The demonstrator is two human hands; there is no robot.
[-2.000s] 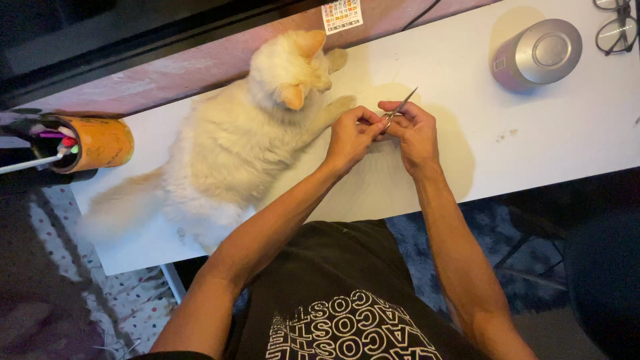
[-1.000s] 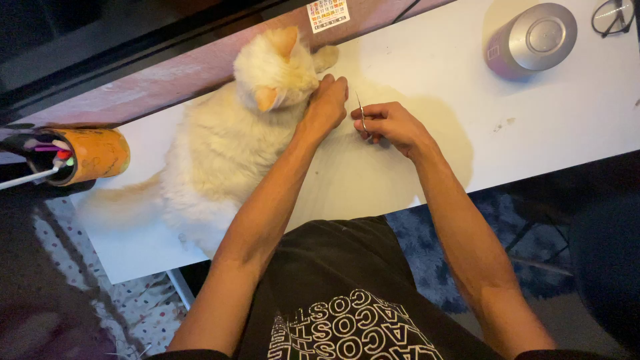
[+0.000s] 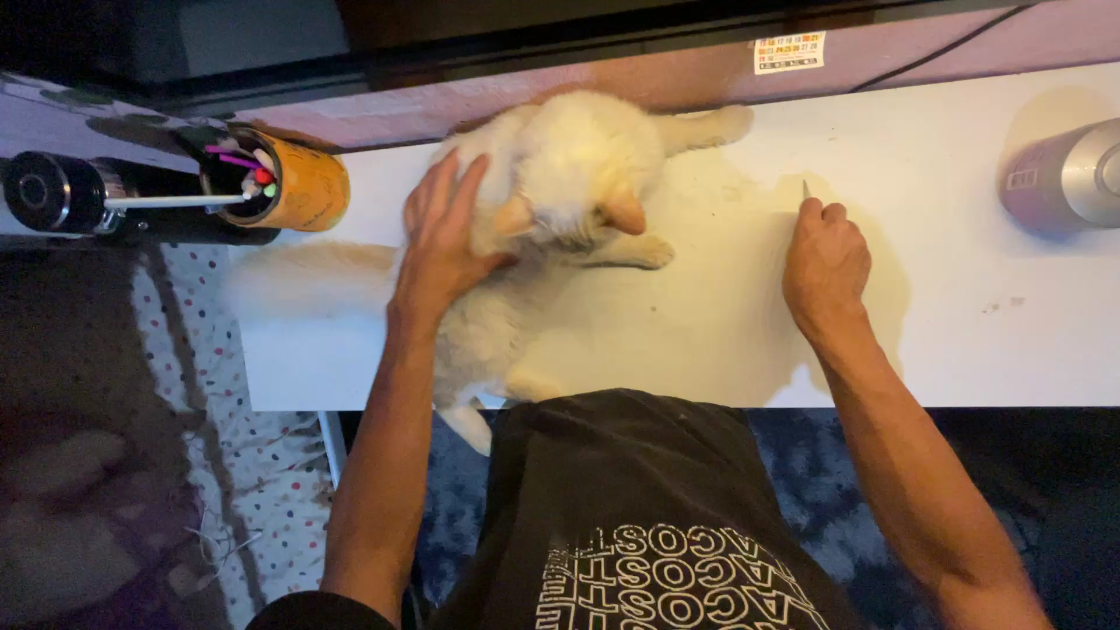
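A cream-coloured long-haired cat (image 3: 516,306) lies on the white table (image 3: 700,350), its head turned down toward its own body and its front paws stretched to the right. My left hand (image 3: 446,241) rests with spread fingers on the cat's back, behind its head. To the right of the cat, my right hand (image 3: 827,262) is closed around small metal scissors. Only the pointed tip of the scissors (image 3: 807,189) shows beyond my fingers; the handles are hidden in the hand. One hind leg of the cat hangs over the table's front edge.
An orange pen holder (image 3: 311,185) with pens stands at the table's left end, by a black cylindrical object (image 3: 52,192). A silver and grey cylindrical device (image 3: 1063,179) is at the right. A small calendar (image 3: 789,52) and a dark cable (image 3: 941,48) are at the back wall.
My left hand has moved left from near the cat's front paw onto its back. My right hand has closed further over the scissors, away from the cat. The cat's head has turned downward.
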